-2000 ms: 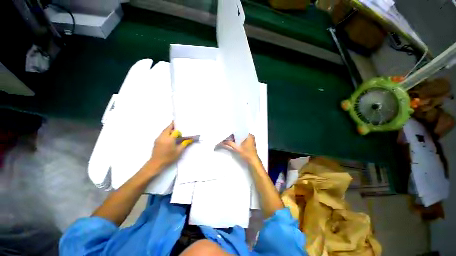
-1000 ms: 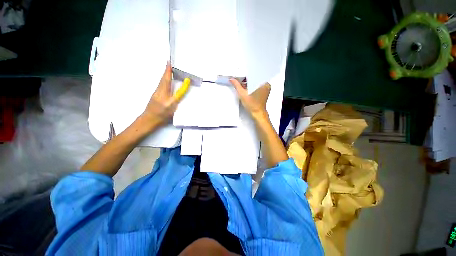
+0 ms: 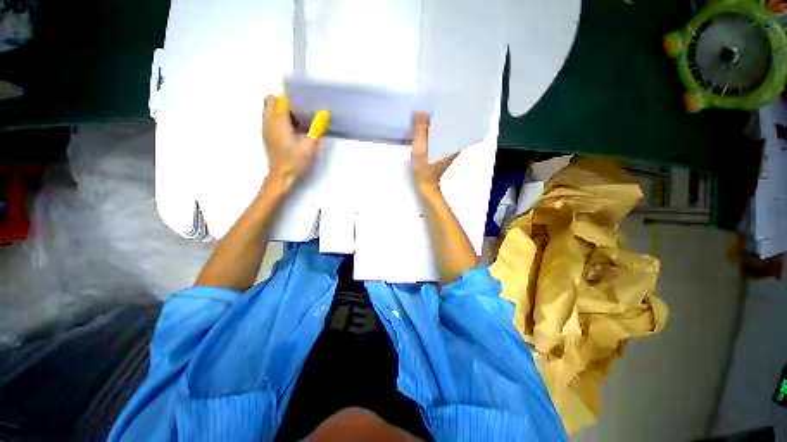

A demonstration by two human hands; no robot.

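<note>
A large white box blank lies on other blanks at the bench's front edge, reaching past the top of the view. Its end panel is raised and greyish, slightly blurred. My left hand holds the panel's left end, with yellow finger cots on the thumb and a finger. My right hand has its thumb on the panel's right end; its other fingers are partly hidden. A white end flap hangs over the edge toward my body.
A green-and-orange fan stands on the green bench at the right. Crumpled brown kraft paper is below right. Clear plastic bags are at the left.
The end panel has risen from lying flat toward me to standing up. Both hands have moved slightly, still at its ends. Earlier, the raised side panel came down and the view shifted.
</note>
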